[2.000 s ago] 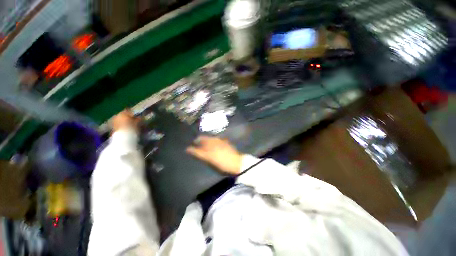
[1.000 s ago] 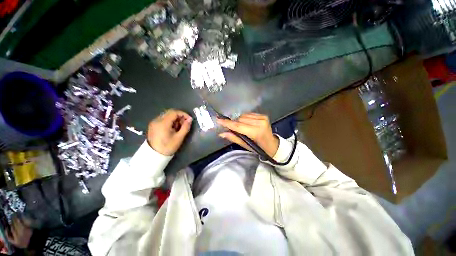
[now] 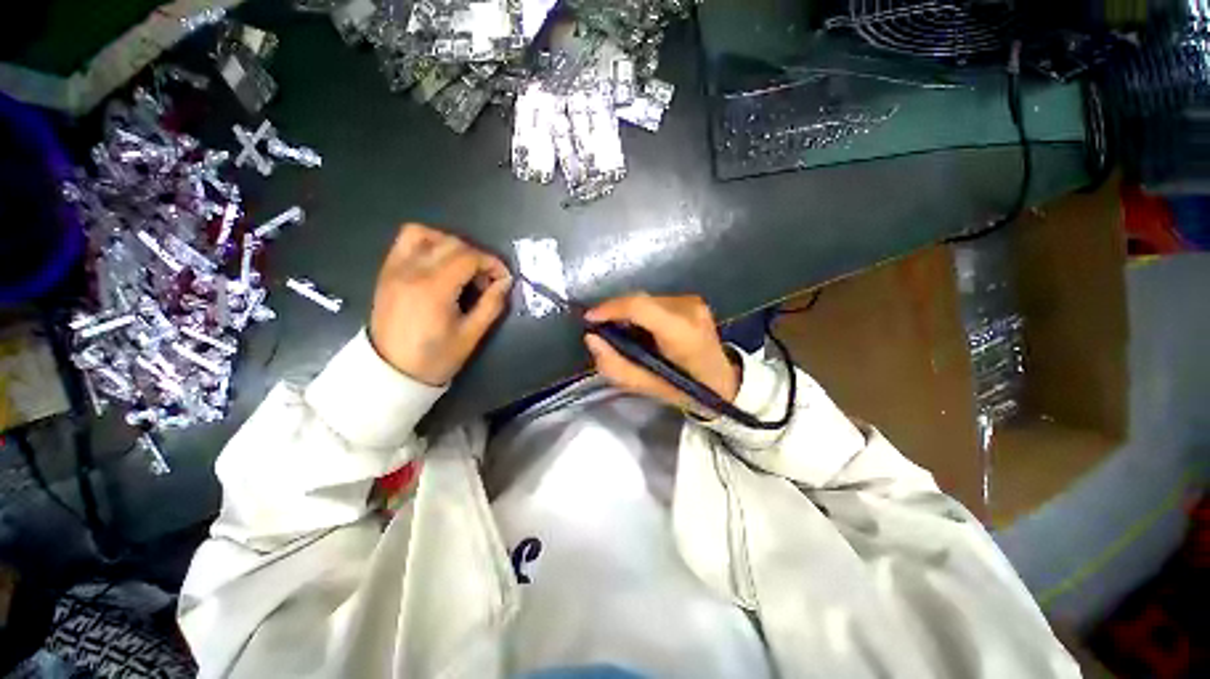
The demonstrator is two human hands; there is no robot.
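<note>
A flat silver-white module (image 3: 541,275) lies on the dark grey bench between my hands. My right hand (image 3: 664,348) holds a black soldering iron (image 3: 653,365) like a pen, its thin tip over the module's left side. My left hand (image 3: 435,303) is at the module's left, thumb and forefinger pinched together near the iron's tip. Whether the fingertips hold something thin, I cannot tell. A pile of similar modules (image 3: 571,129) lies behind. A loose heap of narrow white-silver strips (image 3: 166,285) lies at the left.
A green mat (image 3: 823,126) with wire bits lies at the back right, below dark coiled rings (image 3: 929,24). The iron's cord runs along the right. An open cardboard box (image 3: 886,378) with shiny plastic stands at the right. A purple-blue rim (image 3: 53,199) shows at the far left.
The view has steadied and shifted. Since one second ago, the iron's tip has moved from the module's upper end to its left side, and my left fingertips are nearer it.
</note>
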